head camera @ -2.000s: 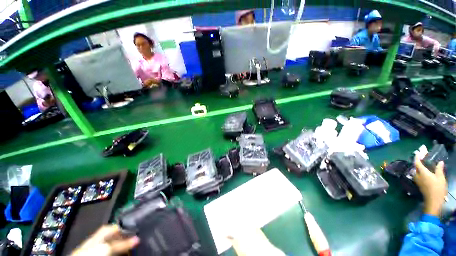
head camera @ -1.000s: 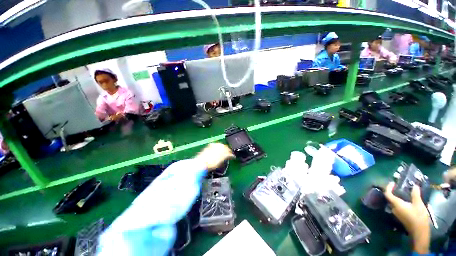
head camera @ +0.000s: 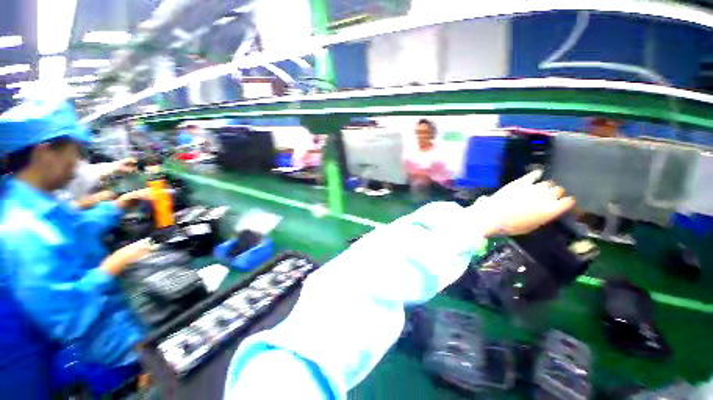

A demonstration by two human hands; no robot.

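The view is blurred. My left hand reaches across from the bottom, in a pale blue sleeve, and holds an opened black housing by its upper part, near the green line. Dark parts with pale specks show on its left side; the fingertips' exact grip is blurred. My right hand is not in view. Below stand grey clear-faced camera units, one at the middle and one to its right.
A long black tray with a row of circuit boards lies left of my sleeve. Behind it is a blue bin with dark items. Another black housing lies at right. A person in blue works at far left.
The view has swung left, bringing the tray back and the left worker into sight. My left hand now holds a black housing. The blue parts bin also shows again.
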